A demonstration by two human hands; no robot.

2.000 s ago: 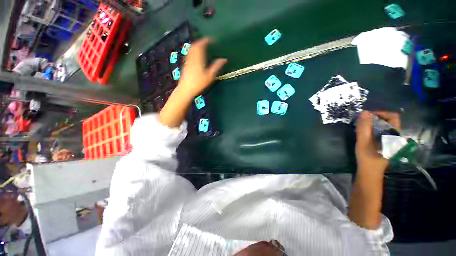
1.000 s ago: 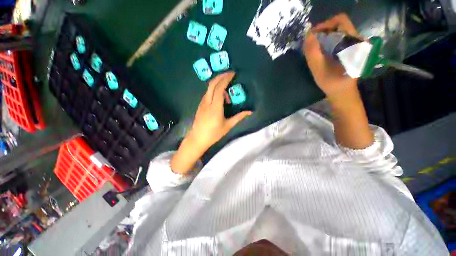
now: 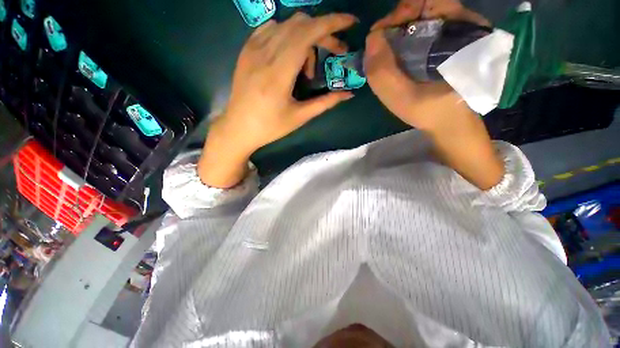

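Observation:
A small device housing with a turquoise face point(image 3: 345, 72) lies face up on the dark green mat between my hands. My left hand point(image 3: 275, 81) is around its left side, fingers above and thumb below, at its edges. My right hand point(image 3: 408, 85) holds the dispensing syringe point(image 3: 445, 49), whose front end points left at the housing. The syringe tip is hard to make out, so I cannot tell whether it touches. A white wrap point(image 3: 480, 71) and a green cap point(image 3: 521, 58) are at the syringe's rear, with a hose running right.
A black blister tray point(image 3: 102, 146) with several turquoise pieces is at the left. A red crate point(image 3: 64, 187) and a grey machine point(image 3: 68, 285) are beyond it. More housings point(image 3: 255, 9) lie at the top edge. Blue bins point(image 3: 584, 224) are at the right.
The view has moved closer to the hands. My right hand has brought the syringe left from beside the smeared paper to the housing. My left hand has closed in around the housing.

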